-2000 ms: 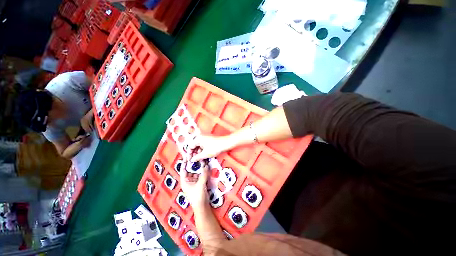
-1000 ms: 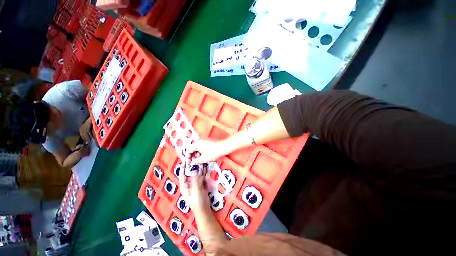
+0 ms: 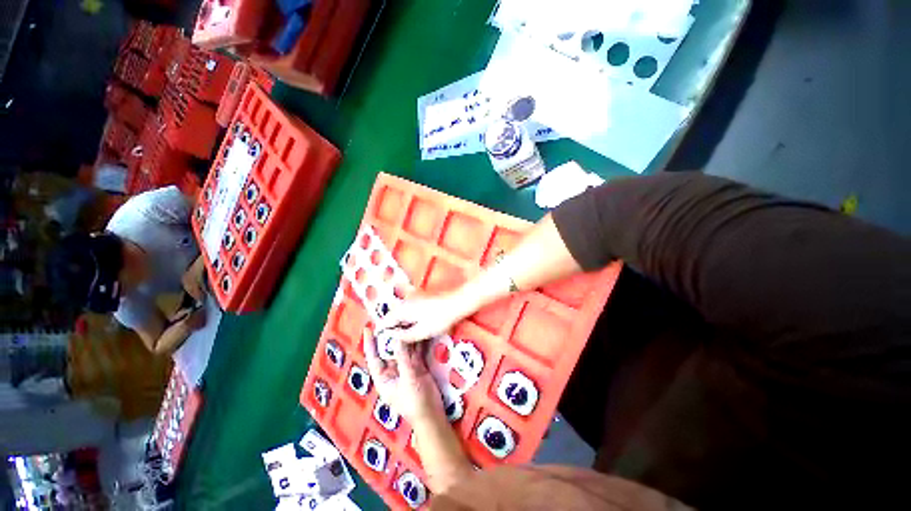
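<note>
My left hand (image 3: 402,384) holds a small round part (image 3: 387,343) with a light rim, palm up over the pocket tray. My right hand (image 3: 428,313) comes from above with its fingertips on or just over the part; whether they grip anything is hidden. The orange-red pocket tray (image 3: 461,236) lies tilted under both hands. Some pockets hold round parts with dark centres, others are empty. A white die-cut sheet (image 3: 376,269) with rows of round holes lies on the tray beyond my hands. Another holed white piece (image 3: 441,370) lies beside my left wrist.
A small bottle (image 3: 513,155), a white pad (image 3: 565,186), a printed label sheet (image 3: 455,118) and large backing sheets (image 3: 559,95) lie beyond the tray. Scrap squares (image 3: 309,473) lie at its lower end. Stacked red trays (image 3: 288,190) and a person (image 3: 150,255) are across the green bench.
My hands stay together at the part, with the left fingers now more spread. The scene has shifted slightly in the view as the camera moved.
</note>
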